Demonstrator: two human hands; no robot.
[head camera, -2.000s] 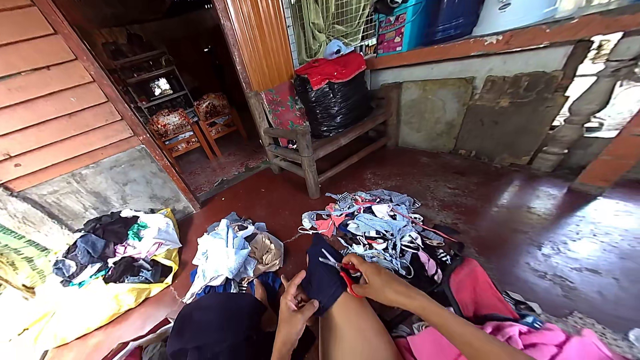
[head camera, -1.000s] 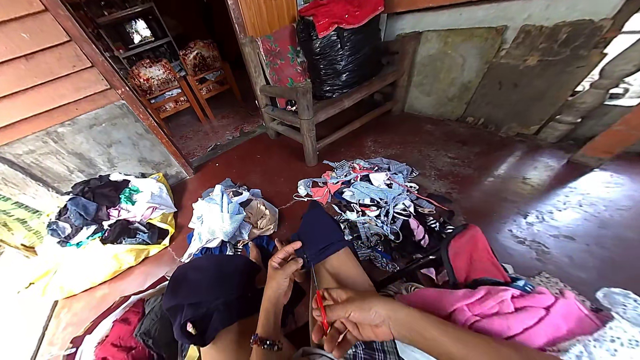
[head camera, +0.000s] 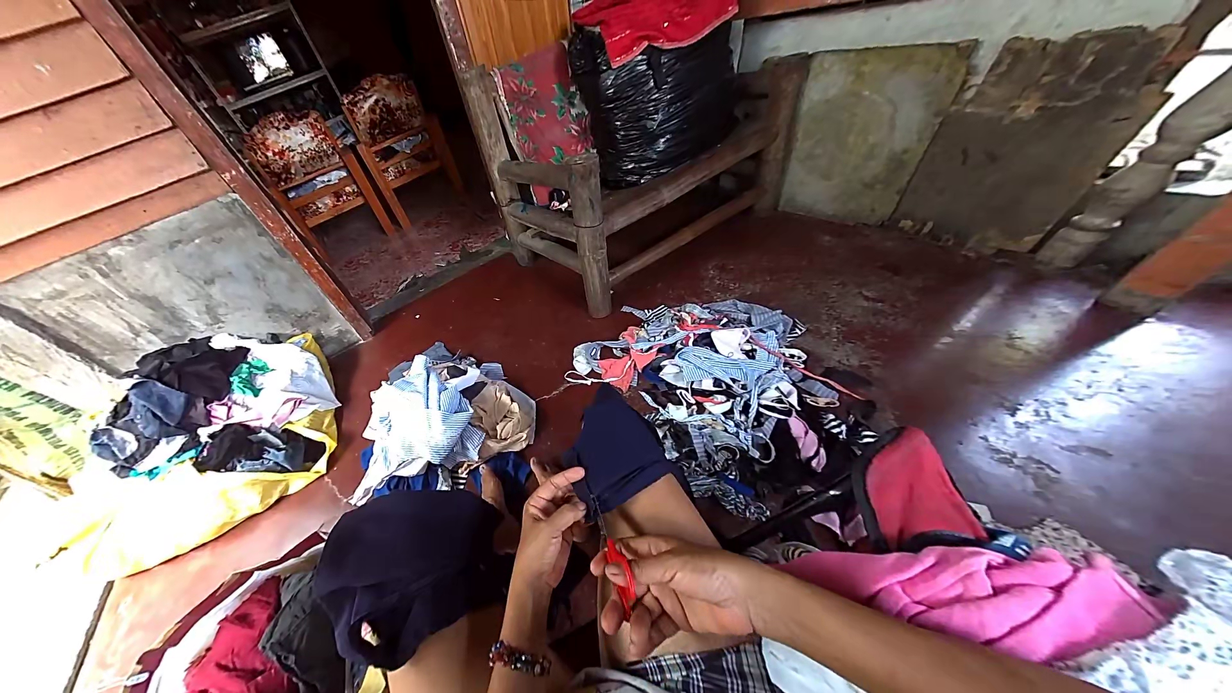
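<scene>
Red-handled scissors [head camera: 623, 577] are in my right hand [head camera: 674, 587], their blades pointing up at the edge of a navy cloth [head camera: 624, 445] that lies over my knee. My left hand [head camera: 551, 525], with a beaded bracelet on its wrist, pinches the near edge of that cloth beside the blade tips. Another dark navy cloth [head camera: 409, 568] covers my other knee. Beyond the navy cloth lies a pile of cut fabric strips and scraps [head camera: 731, 375]. A smaller pile of pale striped and tan cloth [head camera: 423, 414] is on the floor to its left.
A yellow sack [head camera: 221, 500] heaped with clothes lies at the left. Pink cloth [head camera: 991, 592] and a red piece with black trim [head camera: 914, 491] are at the right. Behind stands a wooden bench [head camera: 592, 231] with a black plastic bag [head camera: 664, 106]. Patterned chairs [head camera: 294, 149] show through the doorway.
My right hand has moved nearer to me with the scissors, whose blades now point more upward. My left hand stays at the navy cloth. The view has tilted down since the oldest frame.
</scene>
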